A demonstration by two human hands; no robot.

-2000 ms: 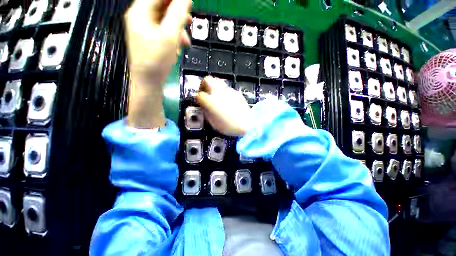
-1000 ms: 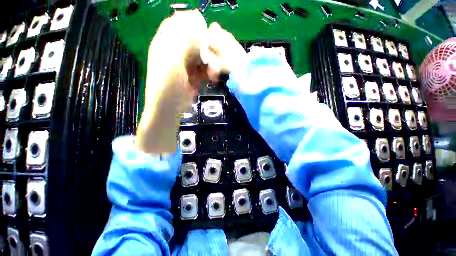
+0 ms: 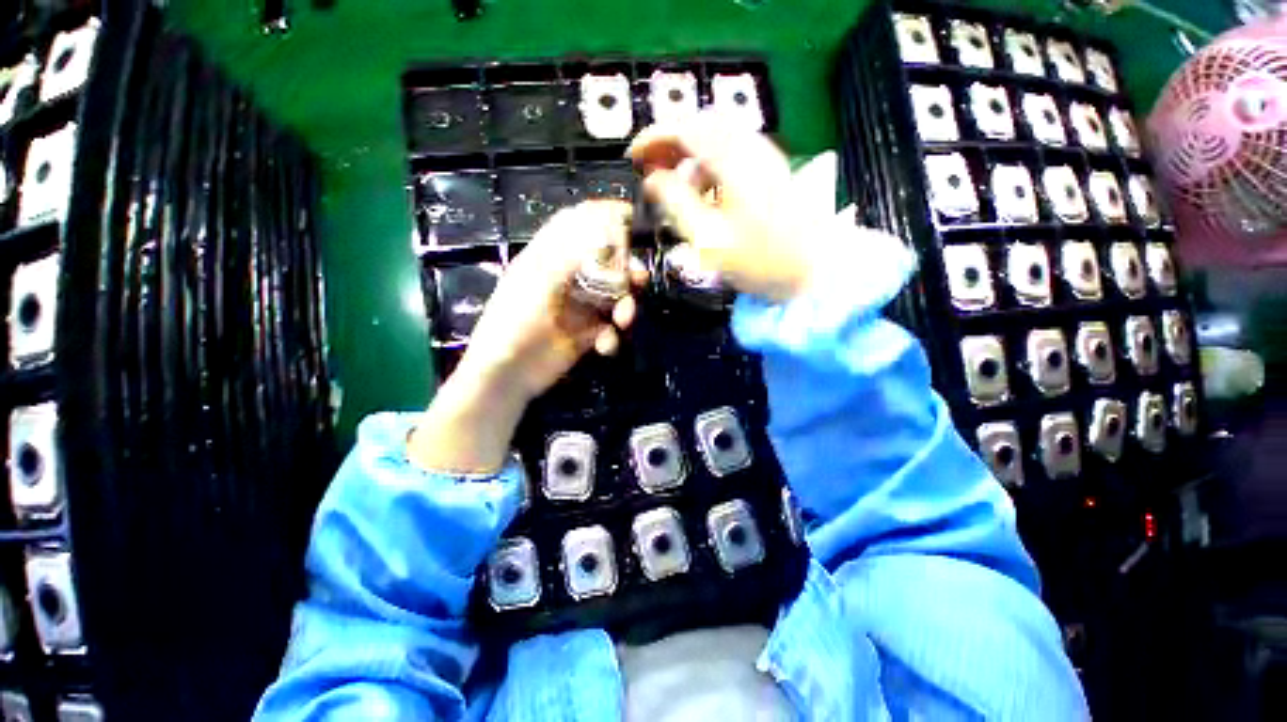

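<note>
The black working tray (image 3: 534,113) lies flat in front of me. Silver-white square metal parts with dark centre holes fill its near rows and the right of its far row. Several pockets at its far left are empty. My left hand (image 3: 553,303) is over the tray's middle, fingers curled around a metal part (image 3: 600,277). My right hand (image 3: 731,198) is just beside it, over the tray's right half, fingers bent. Something dark shows between the two hands; what my right fingers hold is unclear. Both hands hide the pockets under them.
A tall stack of black trays (image 3: 212,282) stands at left, with parts in its top tray. Another filled stack (image 3: 939,310) stands at right. Beyond it is a pink fan (image 3: 1235,127). A white piece (image 3: 816,186) shows behind my right hand. The green surface (image 3: 370,212) lies around the trays.
The view has shifted. My hands, close together at the tray's far edge a second ago, are now over its middle and slightly apart. The far row's left pockets, filled two seconds ago, are now empty.
</note>
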